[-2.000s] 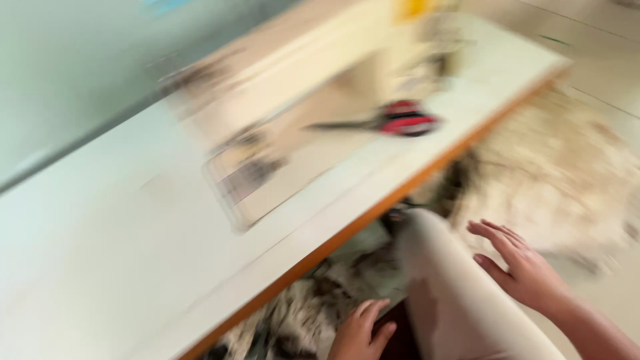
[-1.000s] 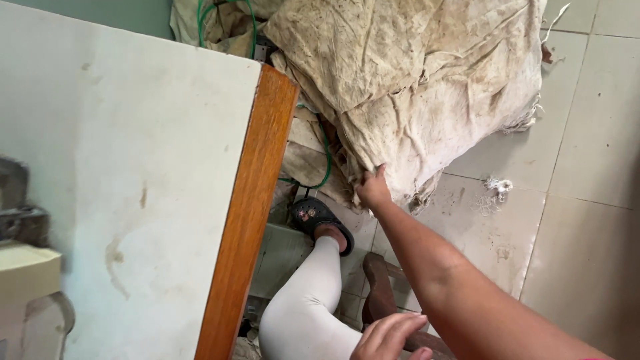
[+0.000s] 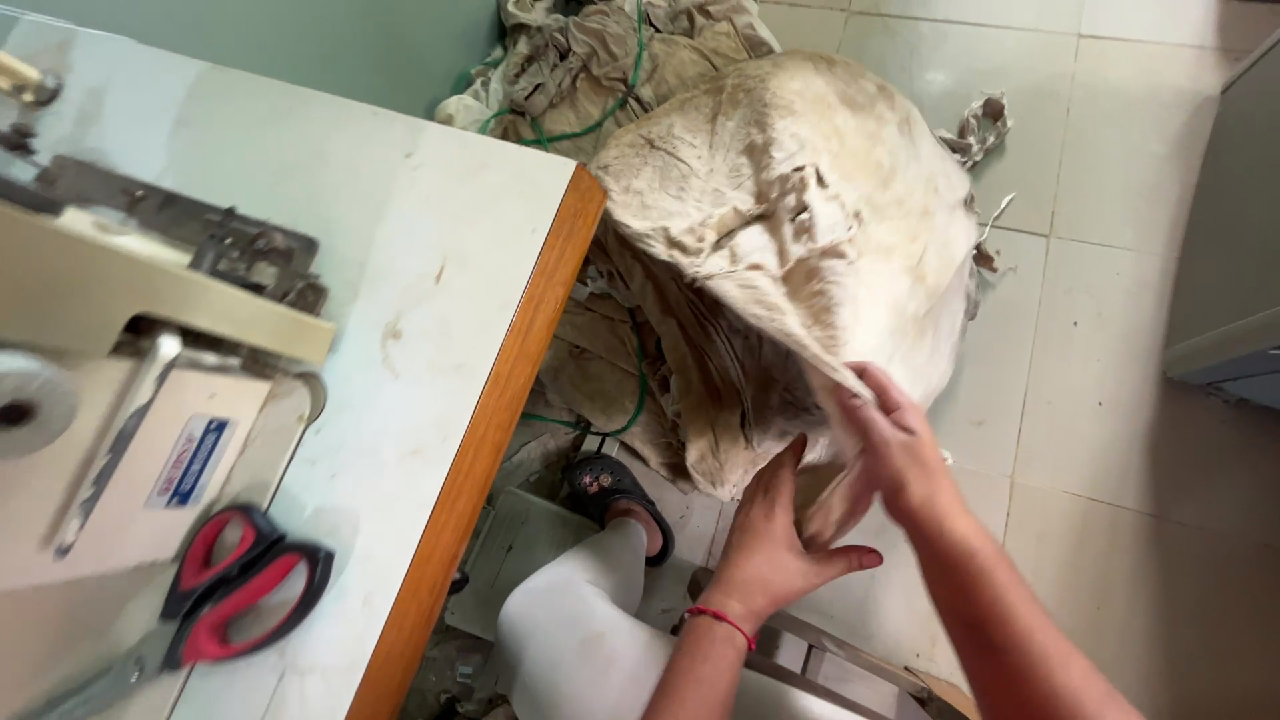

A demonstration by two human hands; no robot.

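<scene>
A large stained beige cloth (image 3: 860, 170) lies bunched over the floor to the right of the sewing table, one edge lifted. My right hand (image 3: 890, 430) grips that lifted edge. Just left of it, my left hand (image 3: 775, 540), with a red string bracelet at the wrist, has its thumb and fingers spread at the hanging fold; whether it touches the cloth I cannot tell. More crumpled cloth (image 3: 590, 70) with a green cord (image 3: 637, 75) lies behind.
On the white table (image 3: 450, 190) with its wooden edge stand a sewing machine (image 3: 170, 270) and red-and-black handled scissors (image 3: 240, 590). My foot in a black clog (image 3: 605, 485) is below. A grey cabinet (image 3: 1230, 220) stands on the tiled floor at right.
The cloth edge my right hand held one second ago is now lifted, and the cloth bulges upward. My left hand has moved up beside it. The view has swung right since two seconds ago.
</scene>
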